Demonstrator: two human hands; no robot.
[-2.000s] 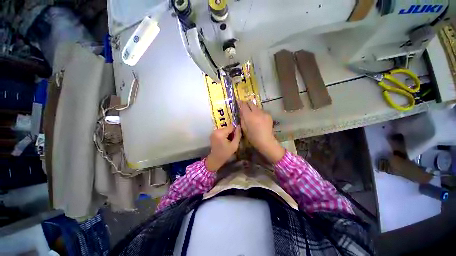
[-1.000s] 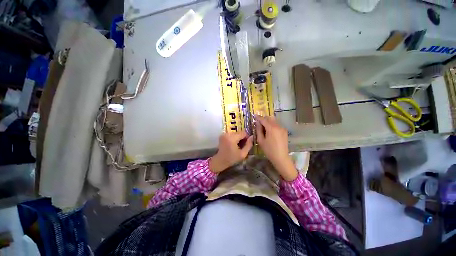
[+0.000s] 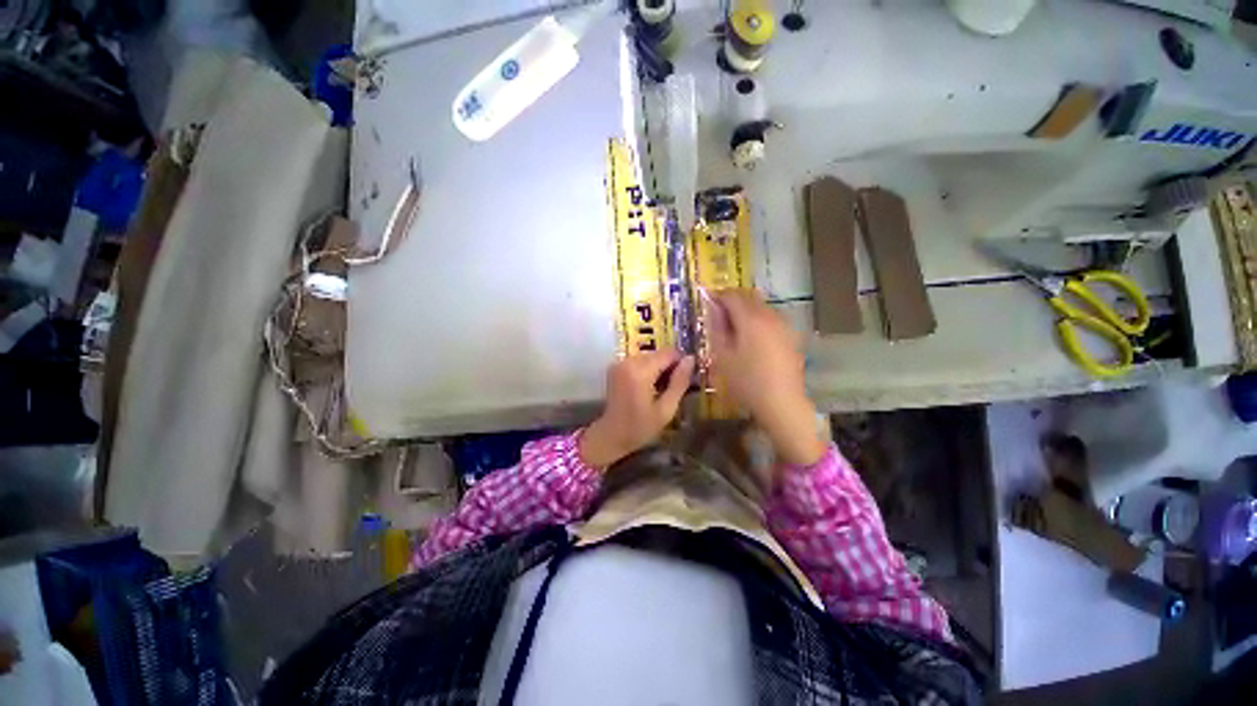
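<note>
My left hand (image 3: 642, 403) is at the near end of the shiny metal guide (image 3: 678, 283), its thumb and finger pinched together on something small and dark. My right hand (image 3: 758, 356) is just right of it, fingertips at the guide over the right yellow tape (image 3: 722, 248); it is slightly blurred. What its fingers hold is hidden. The left yellow tape (image 3: 636, 255) with "PIT" lettering lies left of the guide. Two brown cut strips (image 3: 833, 262) lie side by side on the table to the right.
Yellow-handled scissors (image 3: 1099, 320) lie right of the strips. The sewing machine head (image 3: 965, 97) spans the back right. A white elongated object (image 3: 514, 86) lies at back left. Large khaki panels (image 3: 207, 317) and a bundle with tangled cord (image 3: 320, 331) hang at the table's left edge.
The view has shifted, so the table and strips sit differently in the frame. My right hand's fingers have moved slightly at the guide; my left hand stays pinched at its near end.
</note>
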